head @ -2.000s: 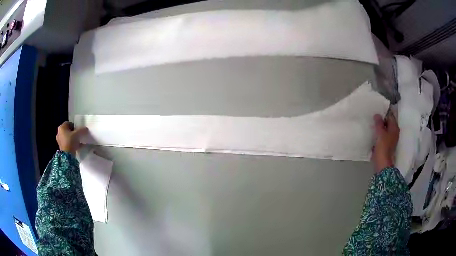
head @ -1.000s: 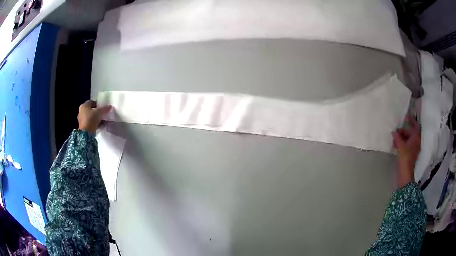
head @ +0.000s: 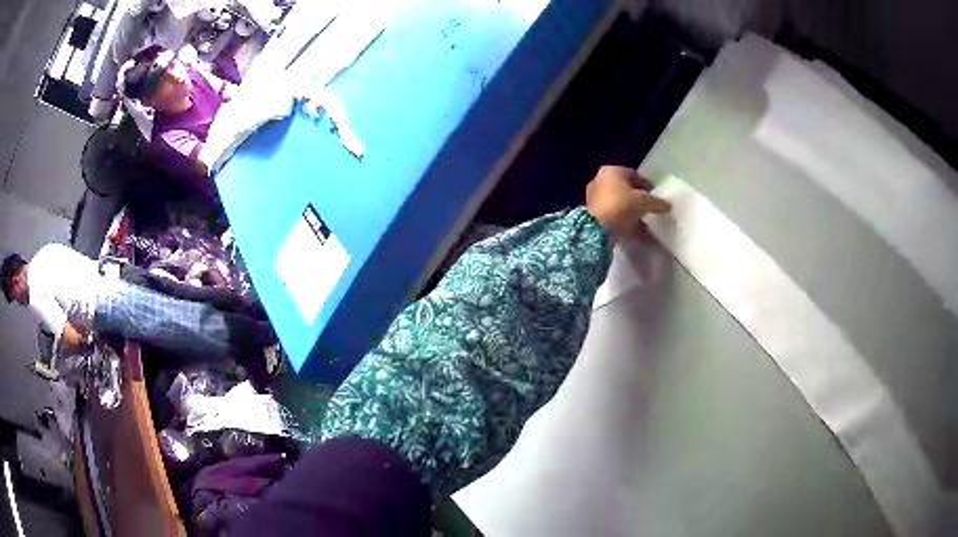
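A long white fabric strip (head: 783, 309) lies on the pale grey-green table (head: 725, 388) and runs off the lower right of the picture. My left hand (head: 622, 201) grips its upper left end, near the table's edge beside the blue machine. A smaller white piece (head: 627, 275) lies just below that hand, partly behind the sleeve. A broad white cloth (head: 840, 142) lies along the far side of the table. My right hand is out of the picture, and so is the strip's right end.
The blue machine cover (head: 368, 178) with a white label stands left of the table, with a dark gap between. Two people are at the left, one beyond the machine and one by a brown table (head: 126, 451). Purple fabric (head: 226, 488) lies in heaps near it.
The view has swung left and tilted, bringing the machine and people into view. My right hand has gone out of the picture. My left hand still holds the strip's end.
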